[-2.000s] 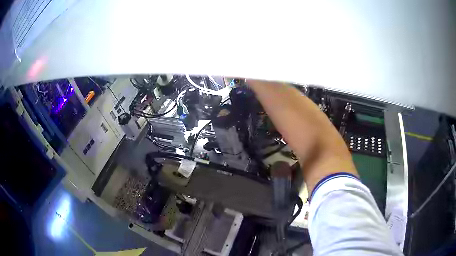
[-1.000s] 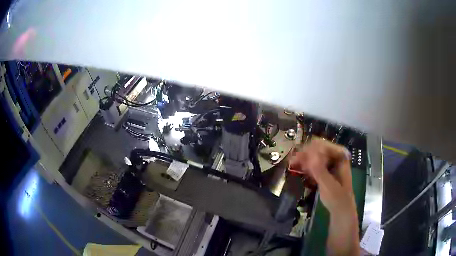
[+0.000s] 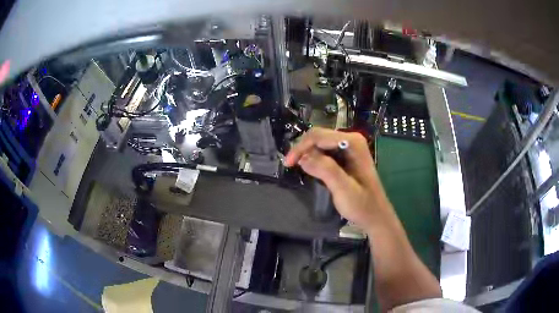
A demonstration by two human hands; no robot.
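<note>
My right hand reaches in from the lower right over the machine, palm down. Its thumb and forefinger are close together at the left. A thin stick, seemingly a pen, is in the hand, with its pale round end showing above the knuckles. I cannot tell whether the fingertips hold or touch anything else. Behind the hand is a round metal indexing table with small fixtures. A bent yellow paper sheet shows at the bottom left. My left hand is not in view.
A black parts tray with silver parts lies on the green conveyor at right. A motor housing stands left of the hand. Front left are a box of loose parts and a metal tray. A pale cover crosses the top.
My right hand has come from deep in the machine, over the conveyor side, then left to the middle. The pale cover takes up less of the view, exposing more of the machine.
</note>
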